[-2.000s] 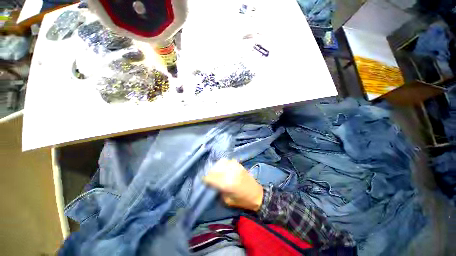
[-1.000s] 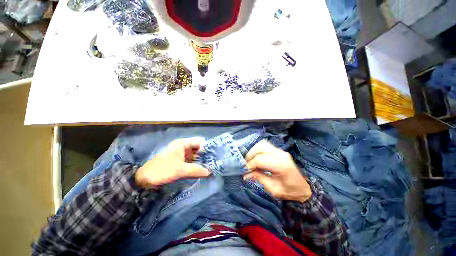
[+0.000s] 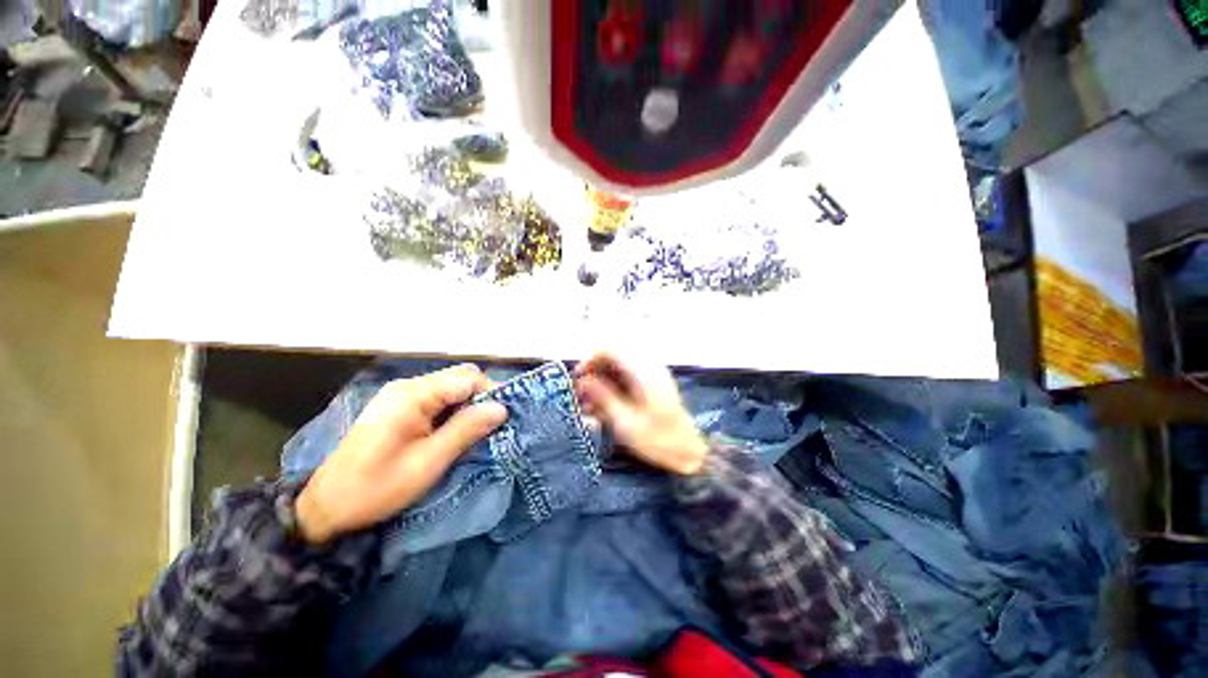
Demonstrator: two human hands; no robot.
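A blue denim garment (image 3: 556,570) lies across the lap, its stitched waistband (image 3: 547,444) raised just below the table's front edge. My left hand (image 3: 404,450) pinches the waistband at its left side, thumb on top. My right hand (image 3: 639,411) is at the waistband's right end, its fingertips on the cloth edge and slightly blurred. The button attaching machine's head (image 3: 662,99) hangs over the table, with a small dark die (image 3: 588,273) below it. Both hands are nearer to the wearer than the die.
The white table (image 3: 239,285) bears brass and dark button caps (image 3: 470,225), a pile of silvery-dark pieces (image 3: 715,260) and a small black clip (image 3: 828,204). A cream bin (image 3: 80,424) stands left. Denim is heaped right (image 3: 980,517), with an open box (image 3: 1086,265) beyond.
The right hand first held bunched denim alone; then both hands held the waistband. Now the waistband is spread flatter and turned, nearer the table edge. The view has shifted, with the machine head appearing larger.
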